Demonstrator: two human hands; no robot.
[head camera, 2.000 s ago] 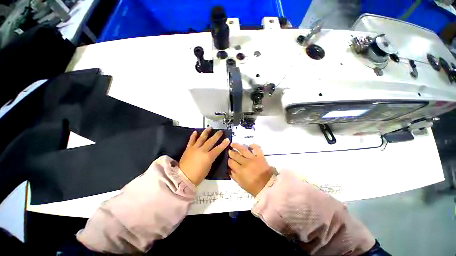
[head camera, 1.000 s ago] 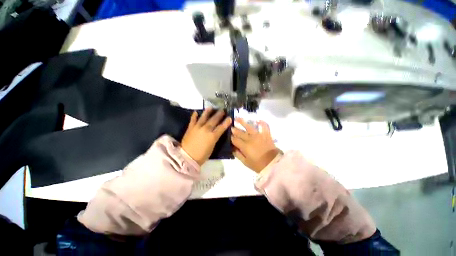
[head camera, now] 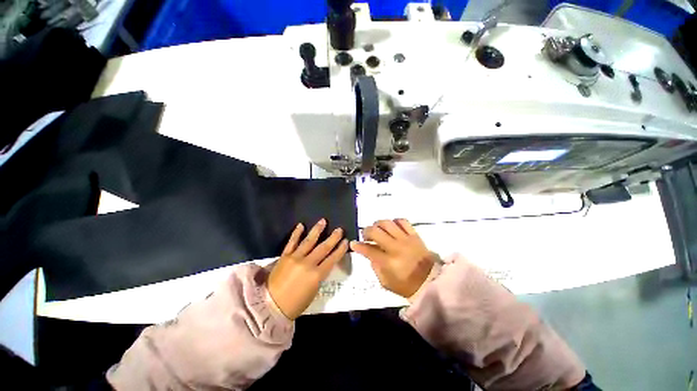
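Observation:
A long black fabric panel (head camera: 176,221) lies flat on the white table, its right end beside the presser foot and needle (head camera: 358,174) of the sewing machine. My left hand (head camera: 306,263) rests with spread fingers on the panel's front edge near that end. My right hand (head camera: 397,256) is at the panel's front right corner, thumb and index finger together on it; the fingertips hide whether the corner is pinched. The white machine head (head camera: 413,92) stands behind and to the right of my hands.
More black fabric (head camera: 46,80) is piled at the far left. A blue bin (head camera: 229,19) stands behind the table. A control panel with a lit screen (head camera: 535,156) is on the machine arm. A short black lever (head camera: 500,190) hangs below it. Printed scale marks (head camera: 336,289) run near the front edge.
Both hands have moved toward me from beside the presser foot to the panel's front edge. More of the panel's right end is uncovered. The camera view has shifted.

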